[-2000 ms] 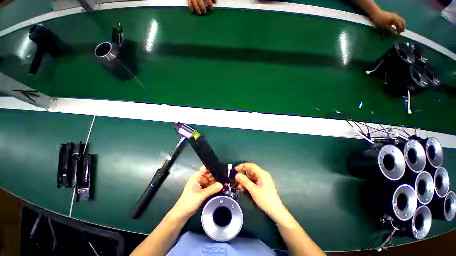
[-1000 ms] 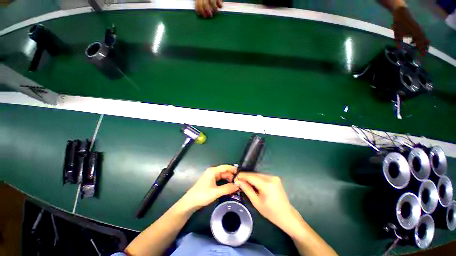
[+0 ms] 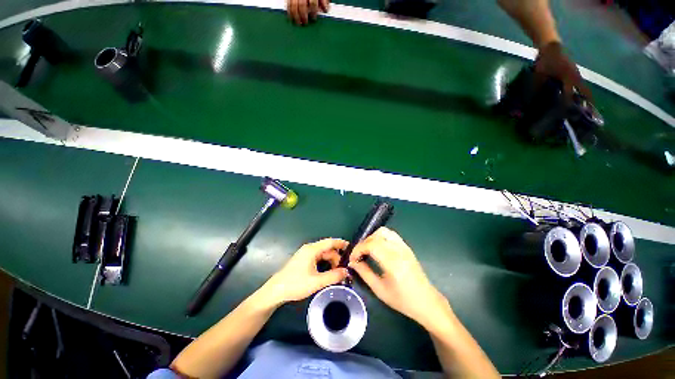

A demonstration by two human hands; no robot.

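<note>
A round body with a bright silver ring face and dark centre hole (image 3: 337, 318) stands on the green bench right before me. A slim black housing (image 3: 375, 220) points away from it, tilted up to the right. My left hand (image 3: 314, 270) pinches the near end of the slim housing from the left. My right hand (image 3: 381, 266) has its fingertips at the same joint from the right. The small parts between the fingertips are mostly hidden. A mallet with a yellow face (image 3: 290, 199) lies left of my hands.
Several silver-ringed barrels (image 3: 562, 250) stand grouped at right, with thin wires behind. Spare slim housings (image 3: 115, 248) lie at left. Beyond the white rail (image 3: 311, 172), the green belt carries black units (image 3: 111, 61). Another person's hand (image 3: 560, 70) reaches over units at the upper right.
The slim housing has swung from leaning left to leaning right, and the mallet is no longer crossed by it. My right hand has lifted slightly. The other person's hand has moved onto the belt units.
</note>
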